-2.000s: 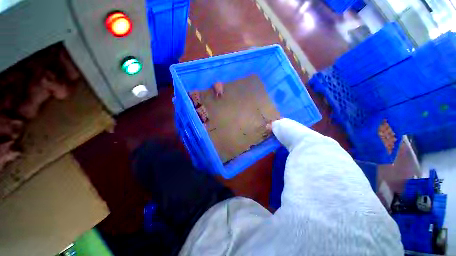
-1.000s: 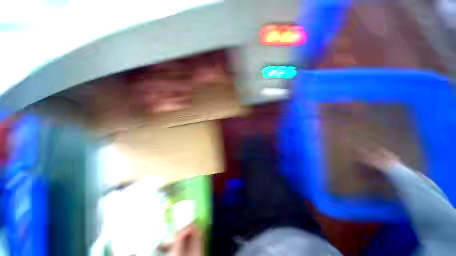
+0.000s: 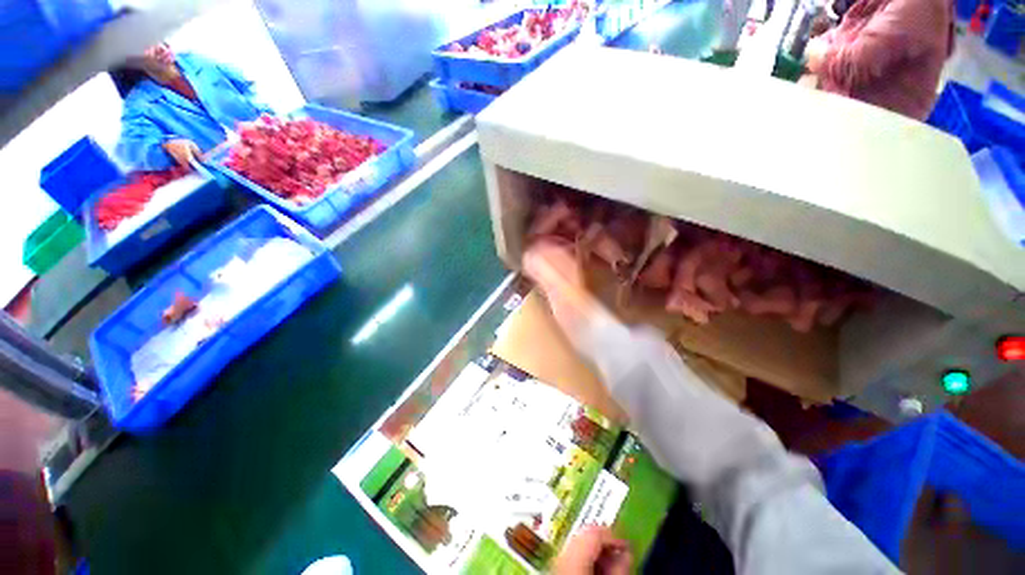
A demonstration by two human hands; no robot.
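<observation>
My right hand [image 3: 551, 267] reaches into the left end of the open metal cabinet [image 3: 719, 135], at the pink moulded pieces [image 3: 719, 270] heaped inside. It is blurred, and its fingertips are hard to make out among the pieces. My left hand [image 3: 593, 553] is at the bottom edge over the printed cardboard mat [image 3: 511, 449], cut off by the frame, so what it holds is hidden. A plain brown cardboard flap [image 3: 562, 348] sticks out below the cabinet opening, partly behind my right forearm.
A blue crate [image 3: 214, 326] with white bags stands left on the green surface [image 3: 416, 247]. Crates of red parts [image 3: 298, 157] stand beyond, by a person in blue [image 3: 214, 101]. A blue tote [image 3: 877, 483] is at lower right. A white object [image 3: 328, 565] is cut off below.
The view has swung left from the blue tote to the bench and cabinet. My right hand has left the tote and is now in the cabinet opening.
</observation>
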